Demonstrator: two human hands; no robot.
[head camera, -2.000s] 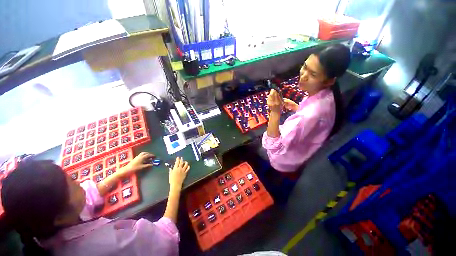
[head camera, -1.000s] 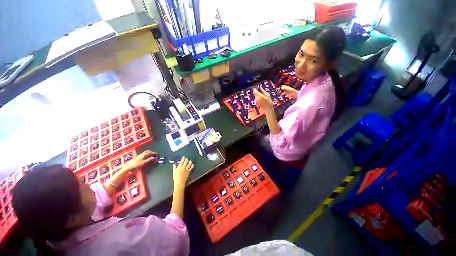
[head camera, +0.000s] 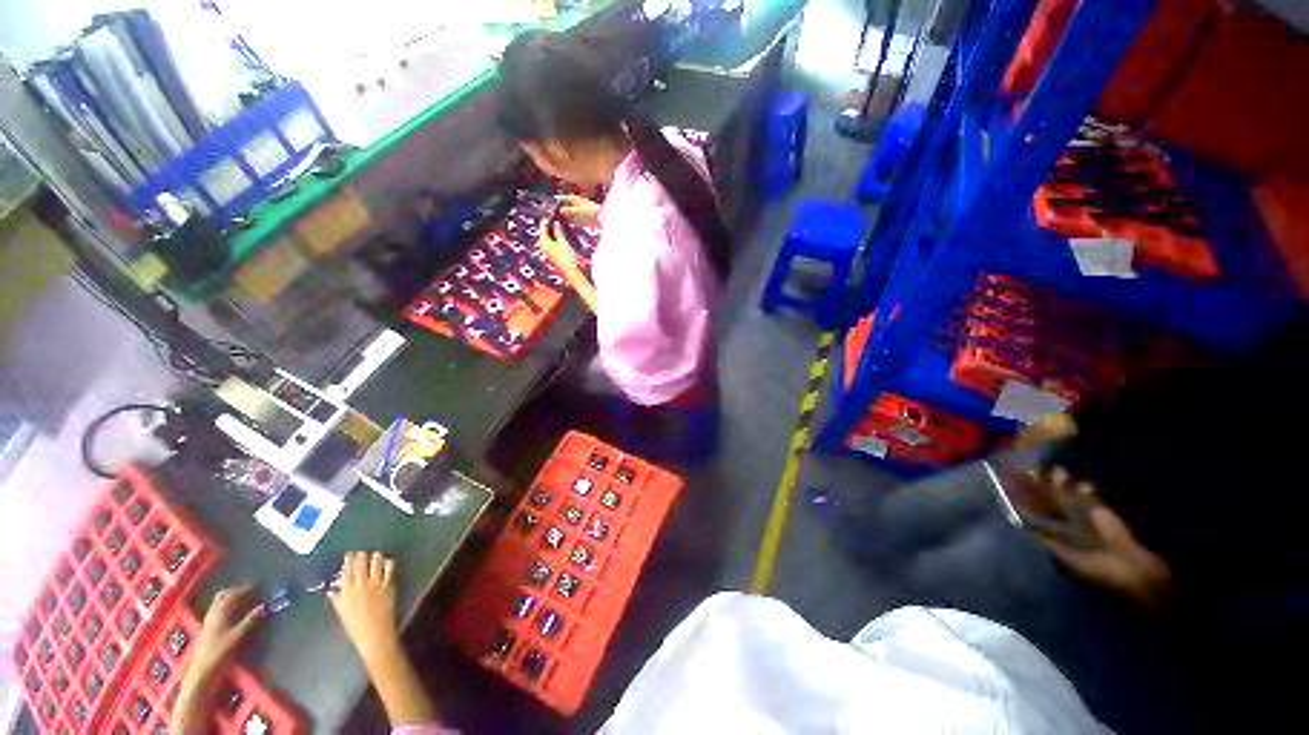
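Neither of my hands is in view. White fabric (head camera: 847, 668) fills the bottom edge nearest me. Beyond it an orange-red compartment tray (head camera: 627, 500), partly filled with small dark watch heads, lies beside the bench at a tilt. On the dark green bench, another worker's two hands (head camera: 366, 589) are by a small dark watch piece (head camera: 277, 602). More orange-red trays of watch heads (head camera: 101, 603) lie at the left.
A pink-coated person (head camera: 653, 287) handles something small over a tray of strapped watches (head camera: 488, 295). A white bench fixture (head camera: 309, 431) stands between the workers. At right are a blue rack (head camera: 991, 187), a blue stool (head camera: 821, 244) and a dark-clothed person's hand (head camera: 1098, 539) holding a phone-like object.
My view has swung right: benches and workers shifted left, and the rack and dark-clothed person came in. The seated pink-coated person has turned from me to the tray. More white fabric shows.
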